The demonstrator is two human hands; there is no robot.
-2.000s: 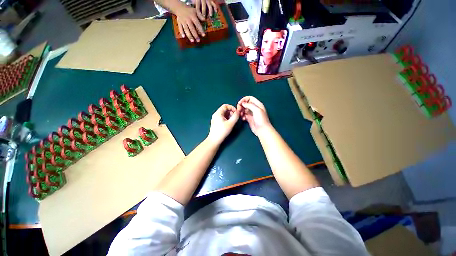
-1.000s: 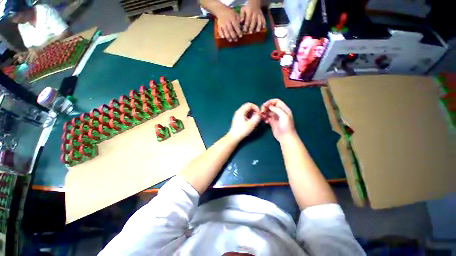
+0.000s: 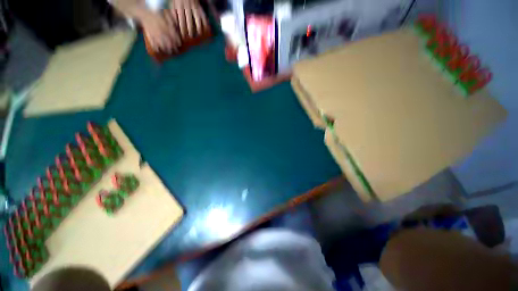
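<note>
Neither of my hands can be made out. Blurred brown rounded shapes at the bottom left and bottom right edges may be parts of my arms; I cannot tell. Rows of green circuit boards with red loops [image 3: 62, 190] stand on a tan cardboard sheet [image 3: 145, 207] at the left. Two more boards [image 3: 117, 193] stand apart from the rows on the bare part of the sheet. The whole picture is blurred.
Another person's hands [image 3: 173, 28] rest on an orange-red fixture [image 3: 196, 41] at the back. A lit phone [image 3: 261, 48] stands beside a white instrument [image 3: 335, 28]. Cardboard [image 3: 386, 113] at right bears boards [image 3: 454, 54]. Another cardboard sheet [image 3: 79, 74] lies at back left.
My hands, earlier together above the middle of the table with fingertips meeting, are gone from there. The view has turned, and table items sit further left. The other person's hands remain at the fixture.
</note>
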